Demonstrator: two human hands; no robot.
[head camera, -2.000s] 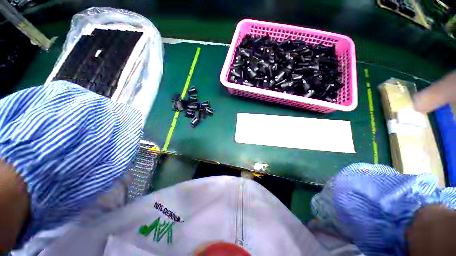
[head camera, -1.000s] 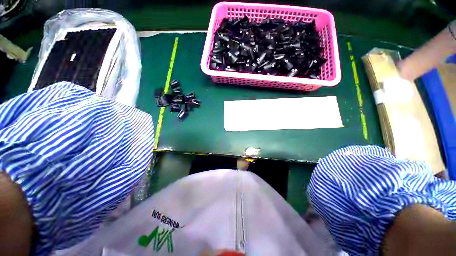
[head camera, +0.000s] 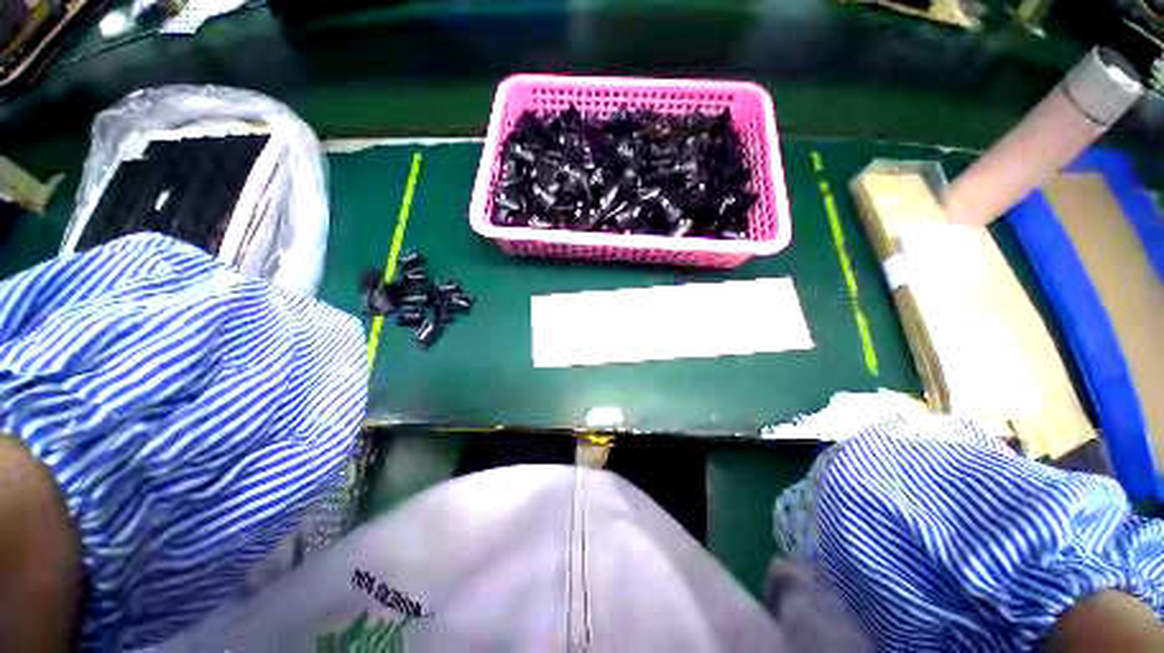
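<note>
Neither of my hands is in view; only the blue-white striped oversleeves show, the left one (head camera: 179, 421) at the lower left and the right one (head camera: 945, 536) at the lower right, each with bare skin at the picture's edge. A blank cream adhesive sheet (head camera: 670, 322) lies flat on the green bench in front of me. A small loose pile of black plastic parts (head camera: 415, 300) lies left of it, by a yellow-green tape line. A pink perforated basket (head camera: 626, 242) full of black parts stands just behind the sheet.
A bagged tray (head camera: 249, 204) of black rows is at the left. A tan wrapped stack (head camera: 977, 319) lies at the right, with a pink bottle (head camera: 1040, 140) at its far end. A blue tray (head camera: 1072, 306) with brown board is beyond it. A bright white patch (head camera: 849, 415) shows at the front edge.
The view has shifted, so the basket, sheet and stack now appear further left. The pink bottle's metallic lid and more of the blue tray now show. The white patch by the right sleeve has appeared.
</note>
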